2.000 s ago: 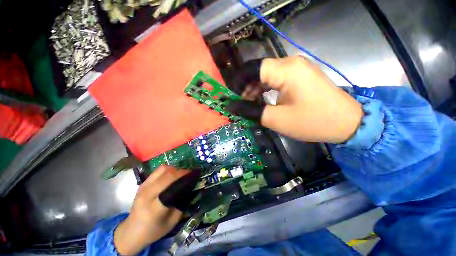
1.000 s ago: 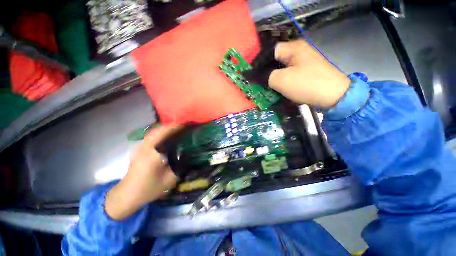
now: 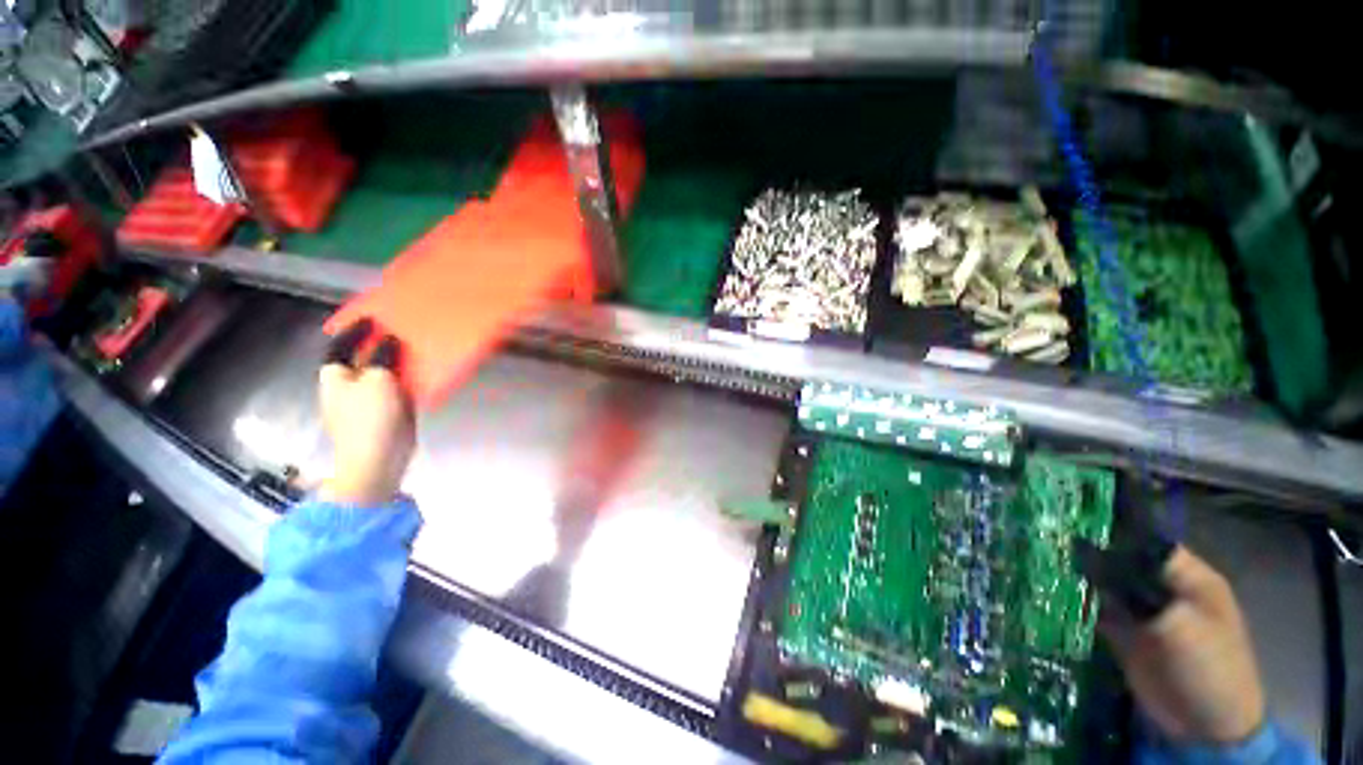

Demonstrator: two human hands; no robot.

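Observation:
My left hand point(image 3: 368, 426) holds the red sheet point(image 3: 486, 284) by its near left corner, over the conveyor left of the carrier. The sheet's far end reaches the shelf post. The main board point(image 3: 882, 561) lies uncovered in the black carrier point(image 3: 759, 635) at the lower right. The top strip board point(image 3: 906, 423) runs along its far edge. My right hand point(image 3: 1188, 643), with black finger cots, holds a green daughter board point(image 3: 1066, 523) by its right side, over the right part of the main board. Its lower end is hard to tell from the main board.
Bins of silver parts point(image 3: 801, 262), cream parts point(image 3: 987, 272) and green parts point(image 3: 1166, 307) stand behind the carrier. Red sheets point(image 3: 292, 172) are stacked on the left shelf. A blue coiled cord point(image 3: 1103, 224) hangs at right. Another person's sleeve point(image 3: 15, 381) shows at far left.
The view has swung left and up. The red sheet has moved off the main board to the left in my left hand, which earlier was at the carrier's near edge. My right hand still holds the daughter board.

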